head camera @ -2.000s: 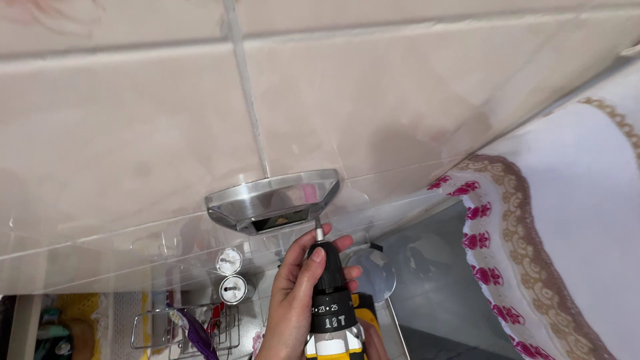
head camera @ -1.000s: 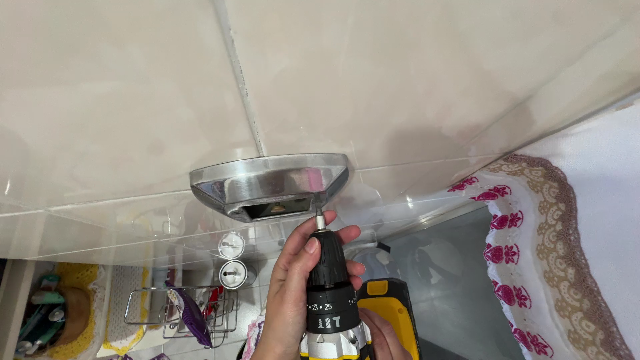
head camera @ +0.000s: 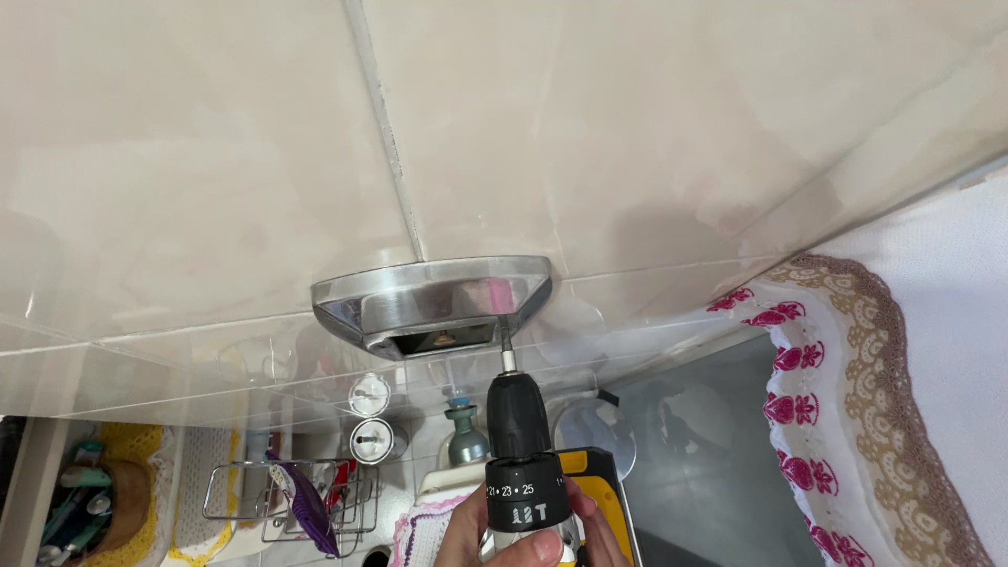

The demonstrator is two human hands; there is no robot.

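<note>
A cordless drill driver with a black chuck points up the wall, its bit reaching the right underside of a chromed metal wall fixture. My left hand grips the drill just below its numbered torque collar, thumb across the front. Fingers of my right hand wrap the drill's right side; most of that hand is hidden or out of view. A rectangular opening shows in the fixture's underside. Whether the bit sits in a screw cannot be told.
Tiled wall fills the upper view. A white curtain with lace trim hangs at right. Below are a wire rack, a purple packet, a green glass bottle, a wooden pot of tubes and a yellow and black case.
My left hand has moved down from the chuck to below the torque collar. The drill stays upright with its bit at the fixture.
</note>
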